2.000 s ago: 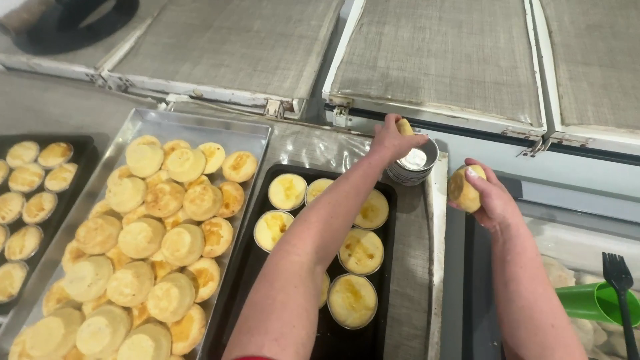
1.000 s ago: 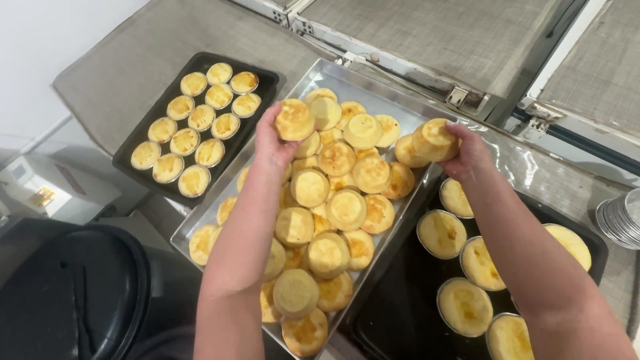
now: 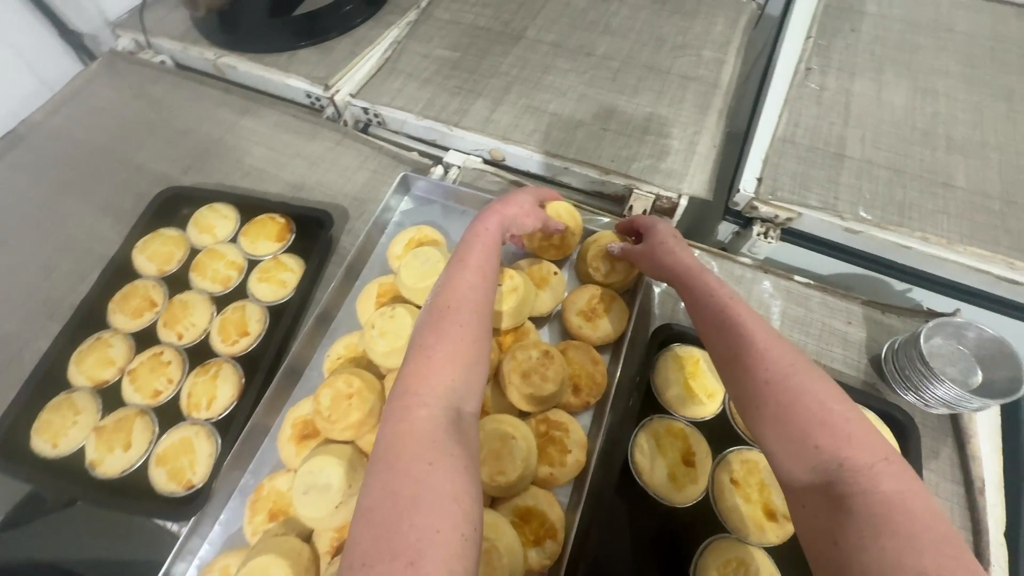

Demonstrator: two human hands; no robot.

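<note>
My left hand holds a small round golden pie over the far end of a large metal tray. Just right of it, my right hand has its fingers on another pie at the tray's far right corner; whether it grips or only touches it cannot be told. Many pies without tins lie in the tray, some stacked on others, several upside down. My forearms hide part of the pile.
A dark baking tray of pies in foil tins stands at left. Another dark tray with tinned pies is at right, partly under my right forearm. Stacked metal tins stand beyond it. Hinged fabric-covered panels line the back.
Two seconds ago my left hand was by the metal tins and my right held a pie near it. Both hands are now at the far end of the large tray. The view has shifted.
</note>
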